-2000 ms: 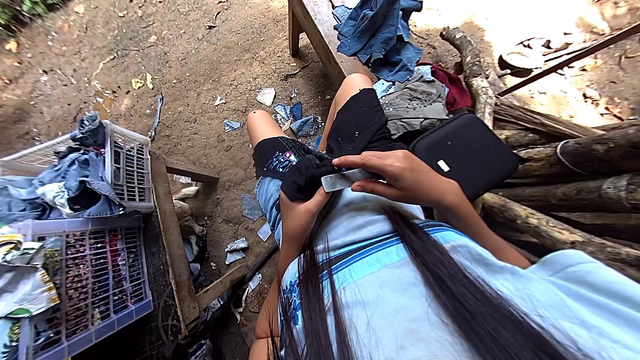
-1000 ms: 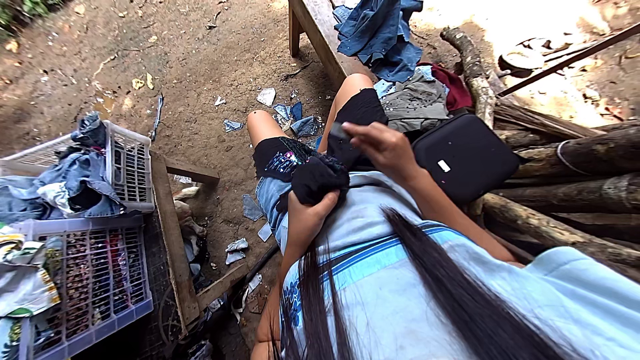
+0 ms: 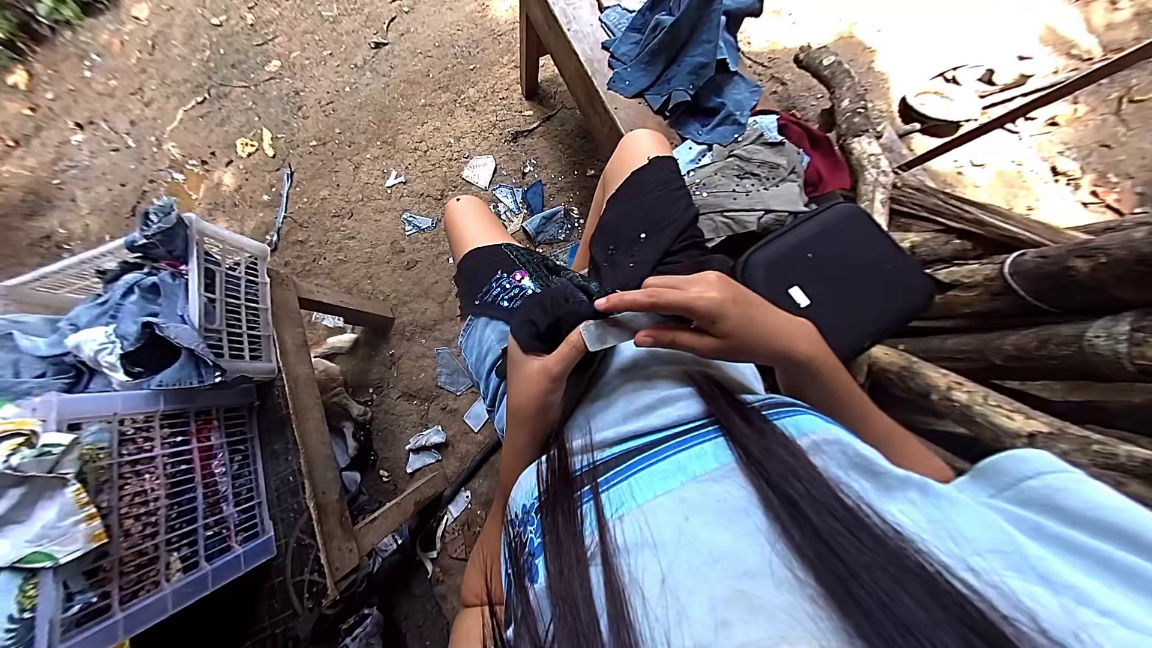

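On my lap lies a black cloth (image 3: 643, 216) with blue and purple sequins. My left hand (image 3: 540, 369) is closed on a bunched part of this cloth. A small flat pale blade-like piece (image 3: 607, 333) spans the gap between my two hands, and my right hand (image 3: 693, 315) has its fingers on its right end. The tips of my right fingers are close to the bunched cloth; whether they touch it cannot be told.
Plastic crates (image 3: 229, 297) with denim and other cloth stand at the left beside a wooden frame (image 3: 315, 450). Denim scraps (image 3: 547, 225) lie on the dirt. A black case (image 3: 837, 279), grey cloth (image 3: 751, 184) and logs (image 3: 1035, 346) are at the right; denim hangs over a bench (image 3: 576, 54).
My right hand was raised a little off the cloth one second ago and is now back beside my left hand. The pale piece again shows between the hands, as two seconds ago.
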